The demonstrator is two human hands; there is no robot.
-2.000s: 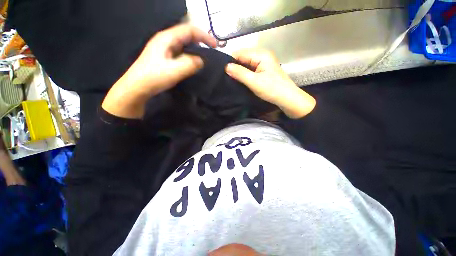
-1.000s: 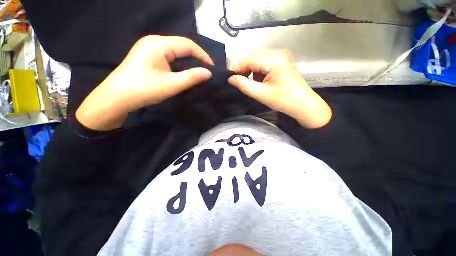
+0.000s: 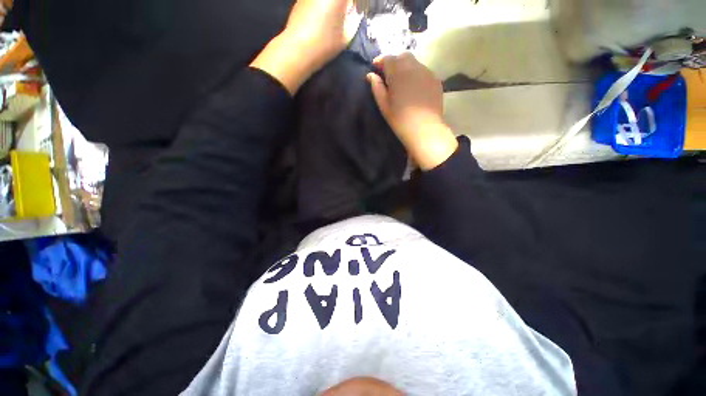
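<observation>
A black garment piece (image 3: 333, 124) runs from my lap up to the bright needle area (image 3: 389, 29) of the sewing machine at top centre. My left hand (image 3: 313, 35) lies at the garment's upper left. The top edge cuts it off, so its grip cannot be made out. My right hand (image 3: 412, 97) is at the garment's upper right edge, just below the needle area, with thumb and fingertips closed on the cloth. Glare and blur hide the needle and the exact cloth edge.
The pale machine bed (image 3: 503, 116) is at right, under the machine head (image 3: 635, 27). A blue bin (image 3: 670, 116) has a white tape (image 3: 577, 124) beside it. A yellow bin (image 3: 32, 184) is at left, above blue cloth (image 3: 70, 271). More black cloth (image 3: 155, 62) spreads upper left.
Both hands have moved up with the cloth to the machine's needle area. The needle area and machine head have come into view. My left hand has gone partly out of the picture.
</observation>
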